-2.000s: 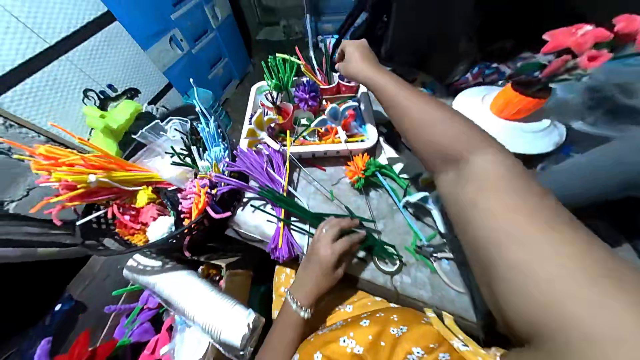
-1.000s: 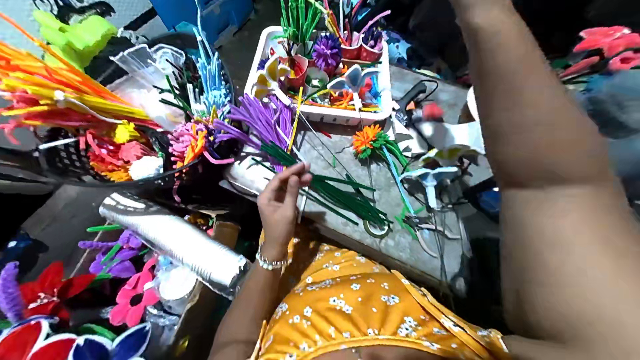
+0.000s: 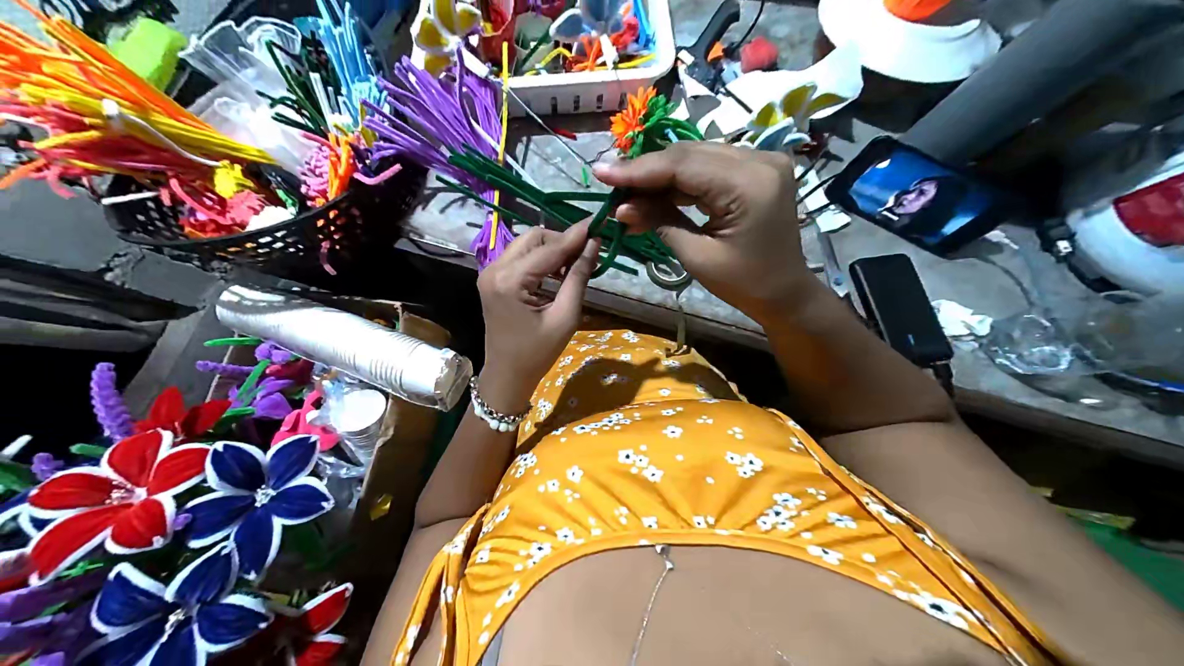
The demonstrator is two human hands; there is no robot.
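My left hand (image 3: 539,291) pinches a dark green pipe cleaner (image 3: 606,211) between thumb and fingers. My right hand (image 3: 717,213) grips the same green stem just above, its fingertips close to the left ones. Behind both hands lies a bunch of green pipe cleaners (image 3: 509,182), crossing over a bundle of purple pipe cleaners (image 3: 453,111) on the grey table. An orange pipe-cleaner flower (image 3: 633,120) with green loops shows just beyond my right hand. A roll of tape (image 3: 668,274) is partly hidden beside my right wrist.
A black basket (image 3: 277,231) of coloured pipe cleaners stands left, a white tray (image 3: 583,92) at the back. A plastic-wrapped stack of cups (image 3: 342,347) lies over a box of finished flowers (image 3: 264,495). To the right are a phone (image 3: 911,192), a power bank (image 3: 899,310) and a glue gun (image 3: 710,42).
My right hand has come down from the upper right to meet the left. Both hands now hold a green pipe cleaner in front of the bunch. The view has tilted down.
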